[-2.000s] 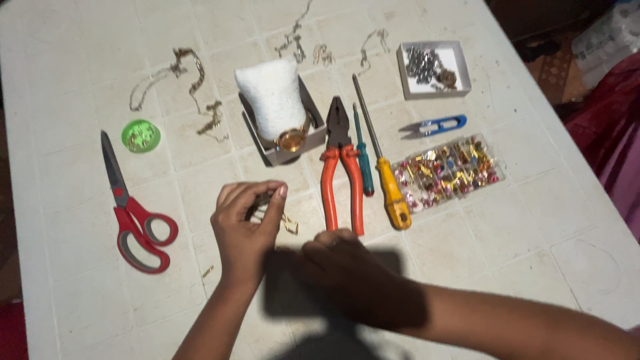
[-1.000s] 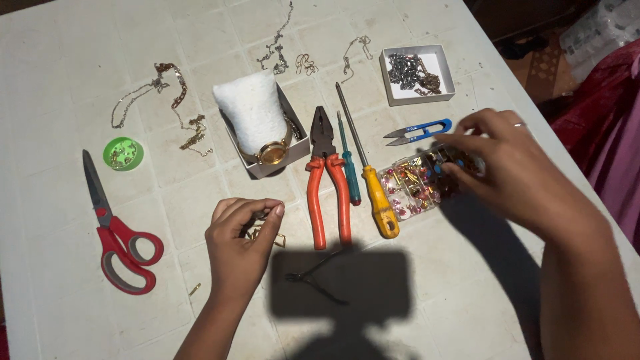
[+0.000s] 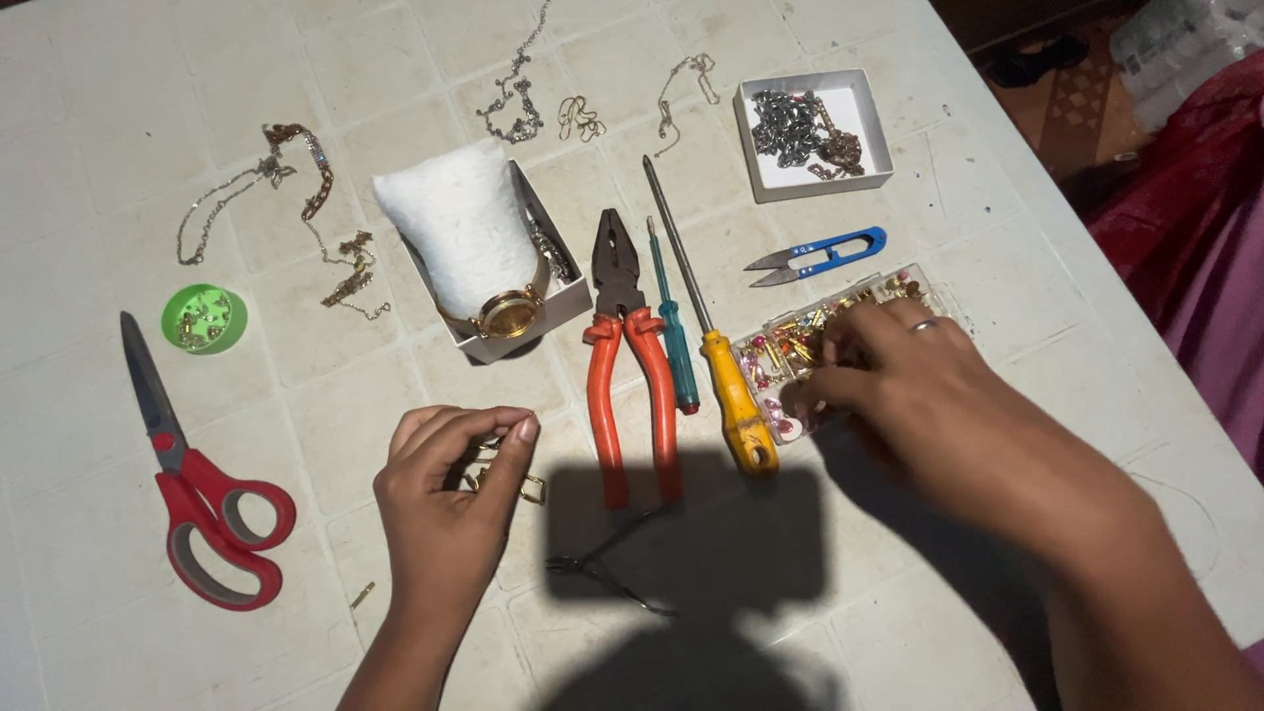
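Observation:
My left hand [image 3: 449, 494] is at the lower middle, thumb and index finger pinched on a gold-coloured chain piece [image 3: 533, 488] whose links hang below the fingers. Over a clear compartment box of beads [image 3: 758, 367], my right hand [image 3: 889, 375] reaches down with bent fingers; its fingertips hide part of the beads, and whether it grips one I cannot tell. Left of the box lie a yellow-handled screwdriver [image 3: 733, 395], a small teal screwdriver [image 3: 677, 346] and orange-handled combination pliers [image 3: 604, 395]. Dark small pliers [image 3: 592, 568] rest in the shadow between the hands.
Red-handled scissors [image 3: 212, 523] and a green lid with beads [image 3: 235, 321] lie left. A box with a white cushion [image 3: 459, 227] and gold watch [image 3: 509, 313] stands centrally. Blue thread snips [image 3: 839, 252], a white box of chains [image 3: 874, 183] and loose chains [image 3: 314, 197] lie farther back.
My right hand has moved from beside the left hand to the bead box on the right, uncovering the dark small pliers on the table. My left hand keeps its pinch.

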